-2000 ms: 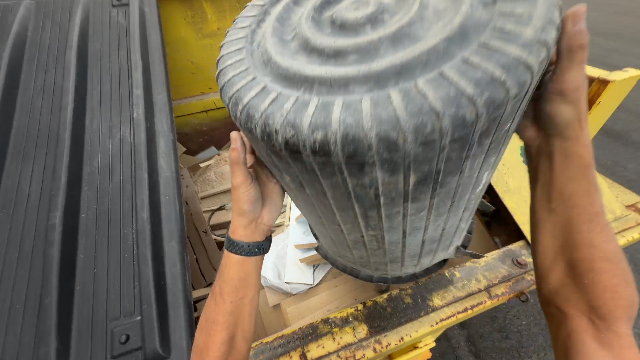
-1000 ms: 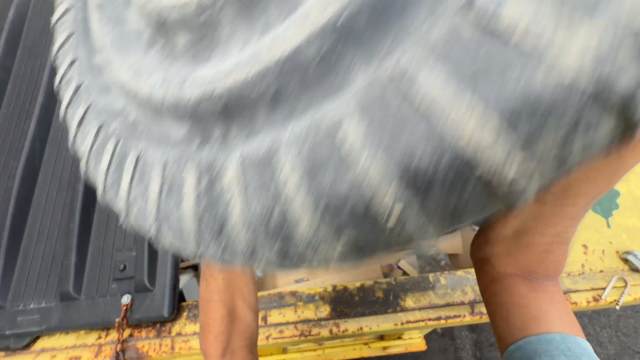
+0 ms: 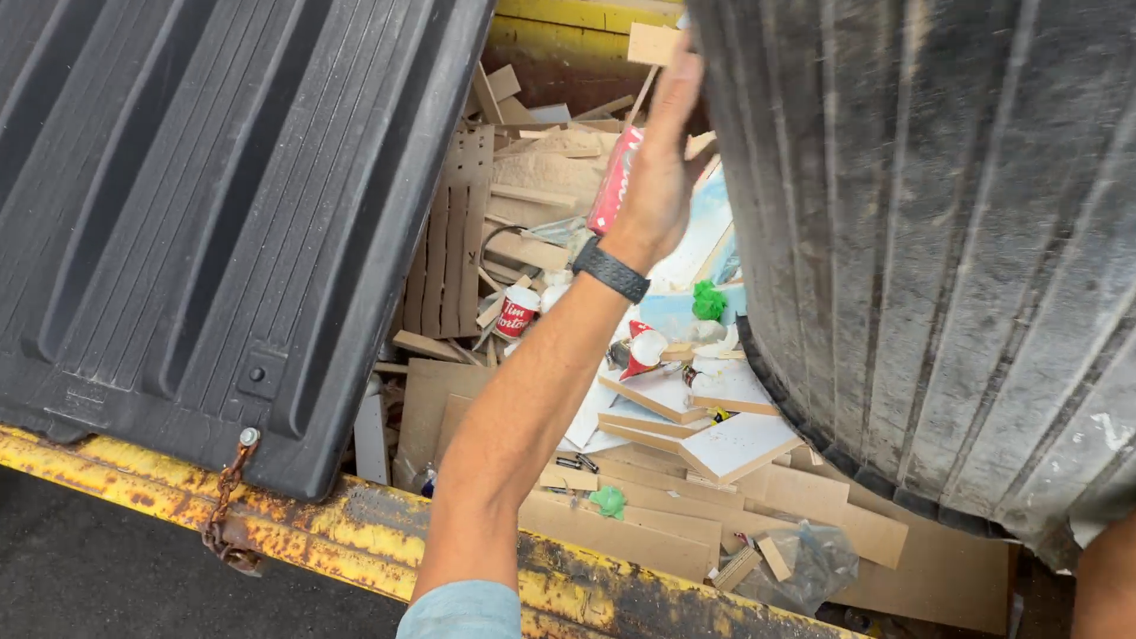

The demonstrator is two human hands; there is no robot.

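Observation:
A large grey ribbed plastic bin (image 3: 923, 240) is tipped over the yellow metal dumpster (image 3: 568, 568), its rim low over the waste. My left hand (image 3: 661, 169), with a dark band on the wrist, is raised at the bin's left side; its fingers reach toward the bin, and contact is unclear. At the right edge only part of my right forearm (image 3: 1105, 586) shows, and that hand is hidden or out of frame. Beneath lie wood offcuts (image 3: 621, 532), white-faced board pieces (image 3: 741, 444), a red and white paper cup (image 3: 516, 312), a red carton (image 3: 614, 182) and crumpled green scraps (image 3: 708, 302).
A black ribbed plastic lid (image 3: 222, 222) covers the dumpster's left part. A rusty chain (image 3: 226, 510) hangs from the lid's corner over the rusted yellow edge. Dark pavement (image 3: 133, 568) lies at the lower left. Clear plastic film (image 3: 799, 568) sits among the boards.
The bin has moved to the right side of the view, exposing the waste below. My left hand, low and mostly hidden behind the bin one second ago, now shows along its left side.

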